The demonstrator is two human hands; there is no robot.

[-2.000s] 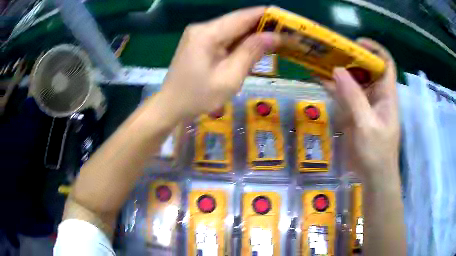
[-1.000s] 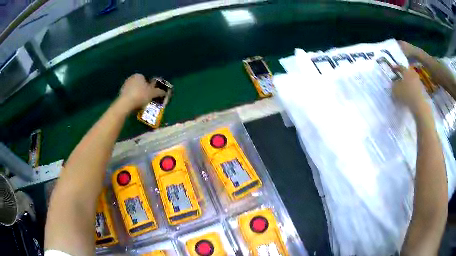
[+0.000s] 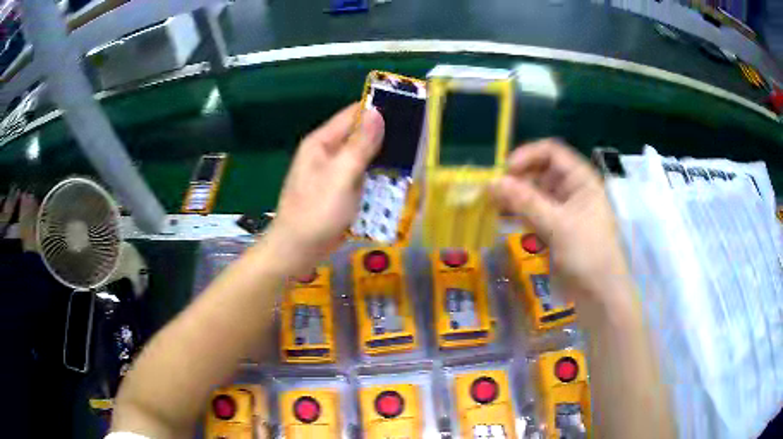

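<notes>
My left hand point(image 3: 322, 184) holds a phone body point(image 3: 398, 129) upright by its left edge, with its dark screen and white keypad area facing me. My right hand point(image 3: 558, 201) holds a front cover point(image 3: 468, 167) by its right edge, with fingers and thumb. The cover is a thin yellow frame with an open window and yellow keys, somewhat blurred. It is beside the phone body, close to its right edge; whether they touch I cannot tell. Below, a blister tray point(image 3: 343, 364) holds two rows of yellow phones with red discs up.
A green conveyor belt point(image 3: 275, 103) runs behind; another phone body point(image 3: 204, 183) lies on it at left. White packing sheets point(image 3: 695, 249) lie at right. A fan point(image 3: 80, 231) and a flat black slab point(image 3: 79, 330) are at left. A grey post point(image 3: 94, 120) slants at upper left.
My left hand has lifted a phone body off the belt. My right hand has come from the packing sheets with a front cover. The view has turned back left over the tray.
</notes>
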